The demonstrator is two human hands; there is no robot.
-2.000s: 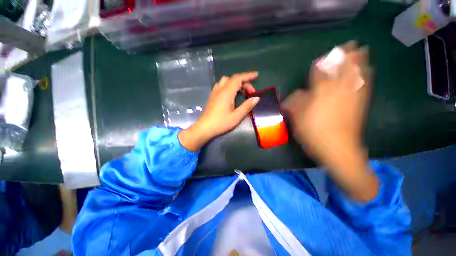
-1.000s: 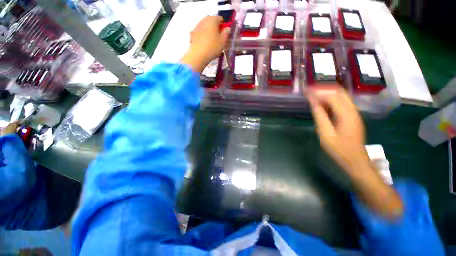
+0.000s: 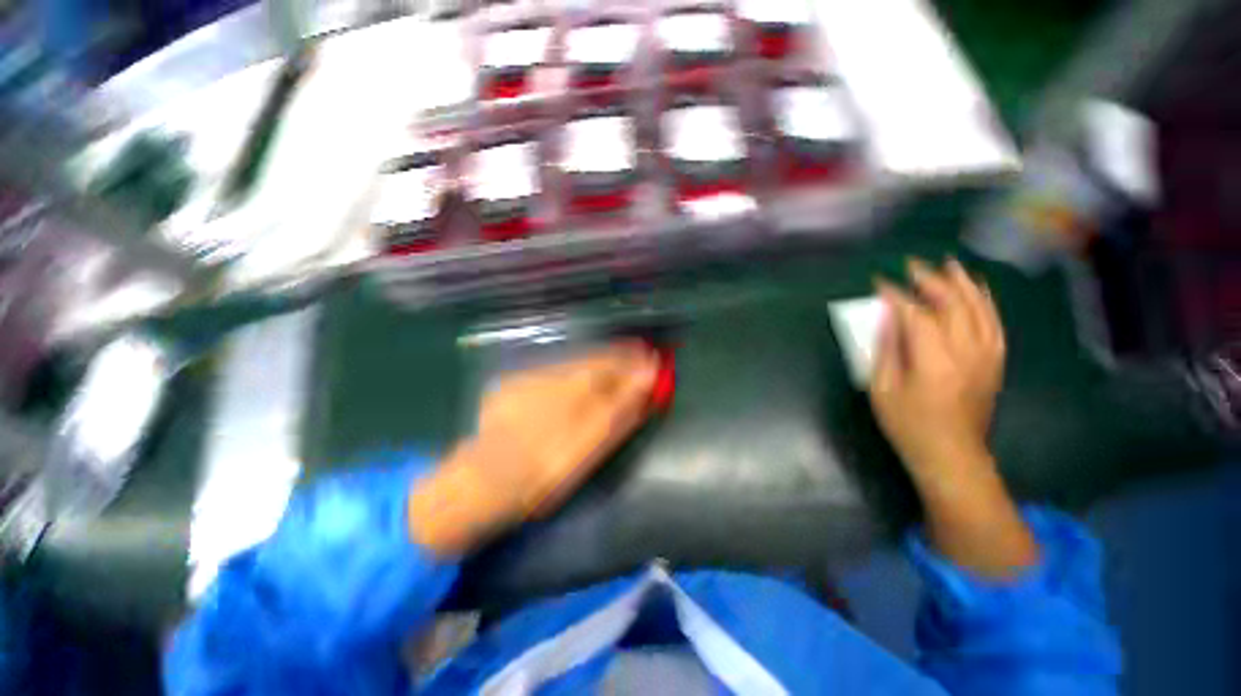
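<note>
The frame is blurred. My left hand [image 3: 544, 419] is over the mat left of centre, closed around a small red handheld device [image 3: 663, 378]. Only the device's red end and a dark part show past my fingers; the rest is hidden. My right hand [image 3: 942, 351] is at the right, palm down with fingers bent, over a white card [image 3: 857, 331] on the mat. The card's left part shows; whether my fingers hold anything is hidden. A clear film sheet [image 3: 524, 333] lies partly under my left hand.
A clear blister tray [image 3: 544, 268] with rows of red devices stands on a white board [image 3: 939, 116] behind the mat. A silver-white strip [image 3: 252, 422] and a bag with white contents [image 3: 116, 394] are at left. A blurred whitish bottle [image 3: 1028, 218] and a dark phone-like object [image 3: 1116, 306] are at right.
The view has shifted. My left hand has come from the tray down to the mat with a red device. My right hand has moved from the tray's front edge to the white card.
</note>
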